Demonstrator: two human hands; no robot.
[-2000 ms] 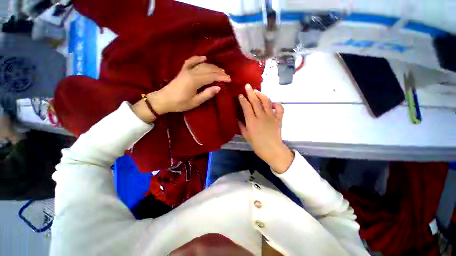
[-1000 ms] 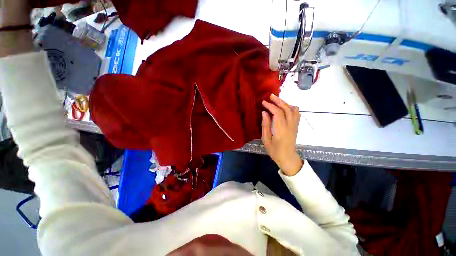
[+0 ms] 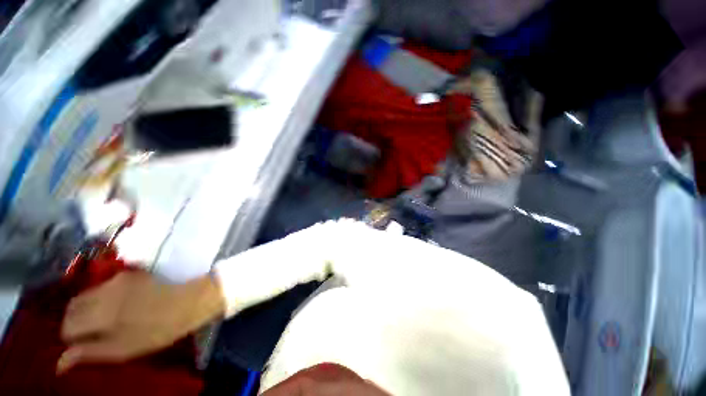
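The frame is blurred. My right hand (image 3: pixel 135 317) lies palm down on the dark red garment piece (image 3: pixel 147 377) at the lower left, thumb a little apart from the fingers; no grip on the cloth shows. The garment's upper edge reaches the sewing machine's needle area (image 3: pixel 97 244), which is too blurred to show detail. The white machine head with a blue stripe (image 3: pixel 35 143) is cut off by the left edge. My left hand is out of the picture.
A black phone (image 3: pixel 183 128) and a blurred thin green tool (image 3: pixel 246 96) lie on the white table (image 3: pixel 267 128). Right of the table edge are heaped red cloth (image 3: pixel 418 143), striped tan cloth (image 3: pixel 495 143) and a grey-white trough (image 3: pixel 611 286). Dark clothing shows at the top right.
The view has swung right, so the table and machine now stand at the left and the heaped garments show. My left arm has left the picture. My right hand remains on the red cloth.
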